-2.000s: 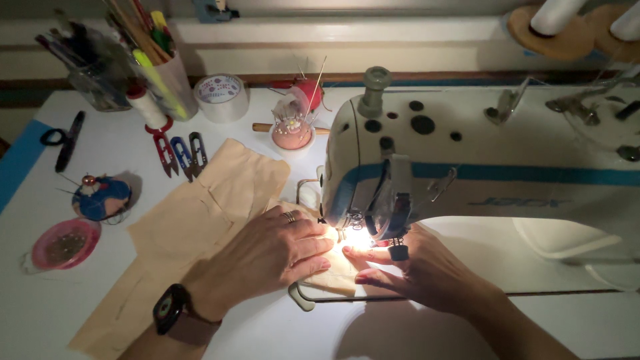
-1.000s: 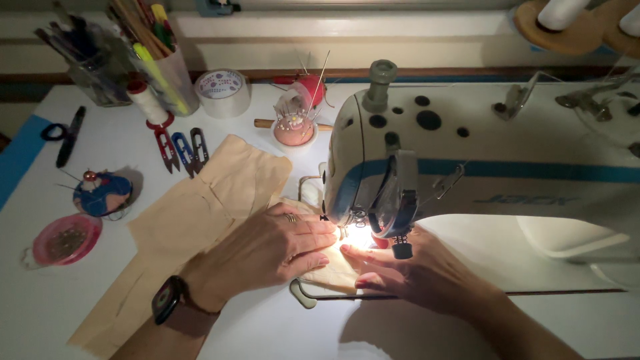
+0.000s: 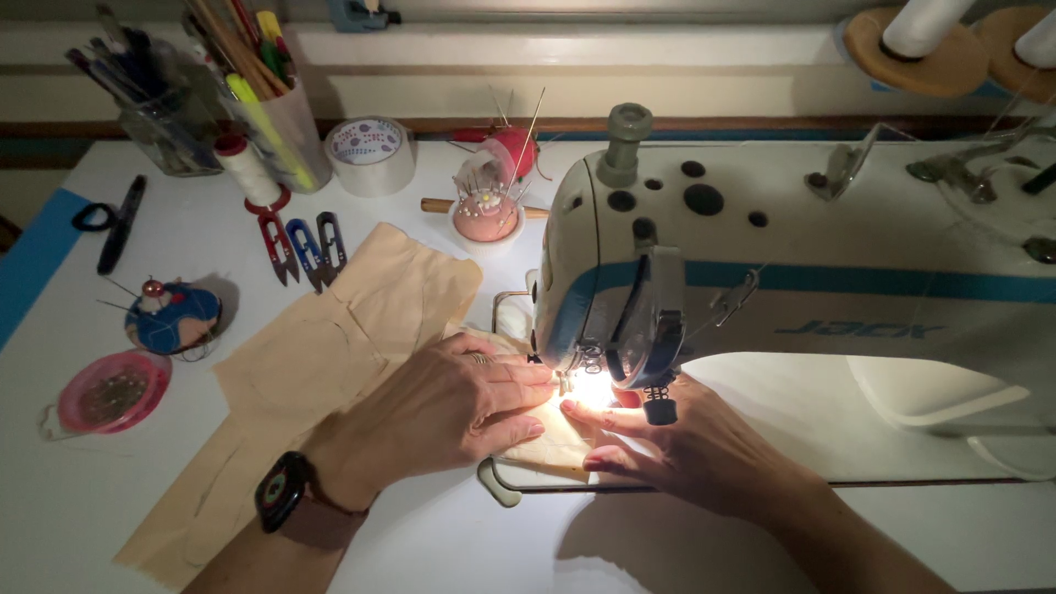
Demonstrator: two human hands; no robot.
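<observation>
A Jack sewing machine (image 3: 792, 280) stands at the right, its lamp lighting the needle area. Under its presser foot (image 3: 564, 383) lies a piece of beige fabric (image 3: 549, 441). My left hand (image 3: 470, 396) rests flat on this fabric, left of the foot, fingers extended. On the right, my right hand (image 3: 668, 437) touches the fabric with its fingertips, partly behind the machine's head. Neither hand grips anything. More beige fabric (image 3: 289, 363) with drawn lines spreads over the white table beyond my left wrist.
Three thread snips (image 3: 305, 247), a thread spool (image 3: 247, 173), a tape roll (image 3: 371, 157) and a pink pincushion (image 3: 487, 219) stand behind the fabric. At the left are a blue pincushion (image 3: 173, 318) and a pink dish of pins (image 3: 114, 392). Pen cups (image 3: 289, 136) stand at the back left.
</observation>
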